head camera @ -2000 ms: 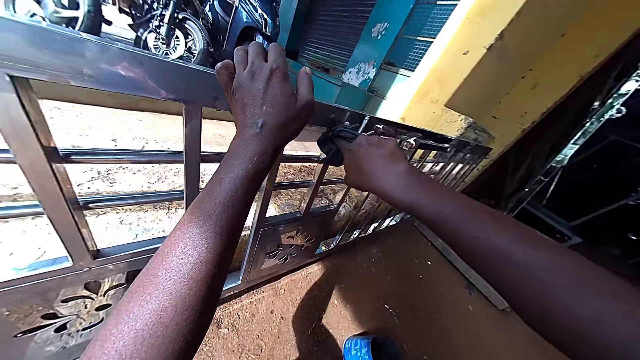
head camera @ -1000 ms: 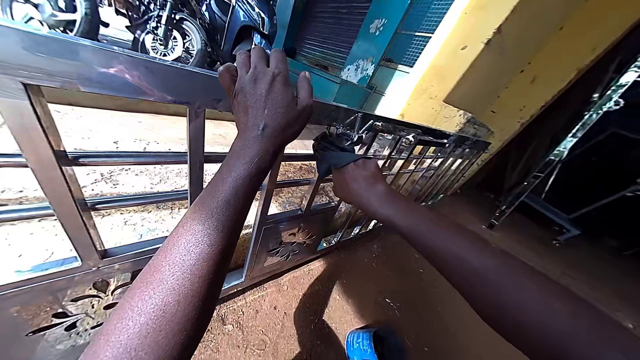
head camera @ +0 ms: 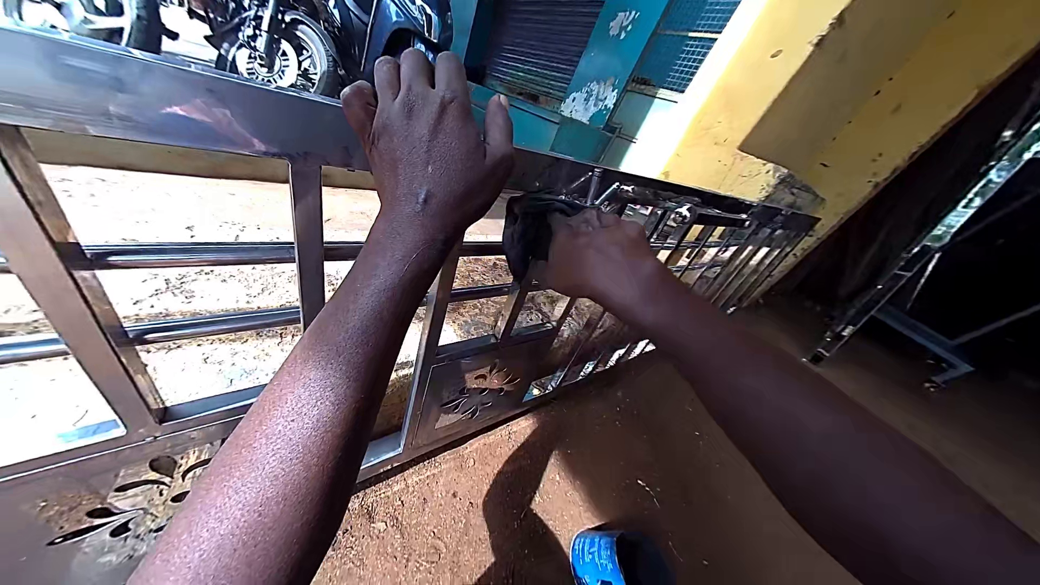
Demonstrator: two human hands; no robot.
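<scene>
A shiny metal gate point(head camera: 203, 106) with a broad top rail, bars and leaf-pattern cut-out panels point(head camera: 479, 390) stretches from left to right. My left hand point(head camera: 431, 138) rests over the top rail, its fingers curled across the far edge. To its right and lower, my right hand point(head camera: 597, 252) grips a black cloth point(head camera: 532, 236) against the gate's bars just under the rail. The cloth hides the part of the metal it touches. A blue can point(head camera: 597, 556) stands on the dirt near the bottom edge of the view.
Motorcycles point(head camera: 280, 49) are parked beyond the gate. A teal wall with a roller shutter point(head camera: 544, 45) and a yellow wall point(head camera: 731, 106) rise behind. At the right, a metal frame on castors point(head camera: 918, 333) stands in shade. Brown dirt ground point(head camera: 455, 504) lies below the gate.
My right hand has shifted slightly along the bars with the black cloth, which is bunched differently. My left hand has kept its place on the top rail.
</scene>
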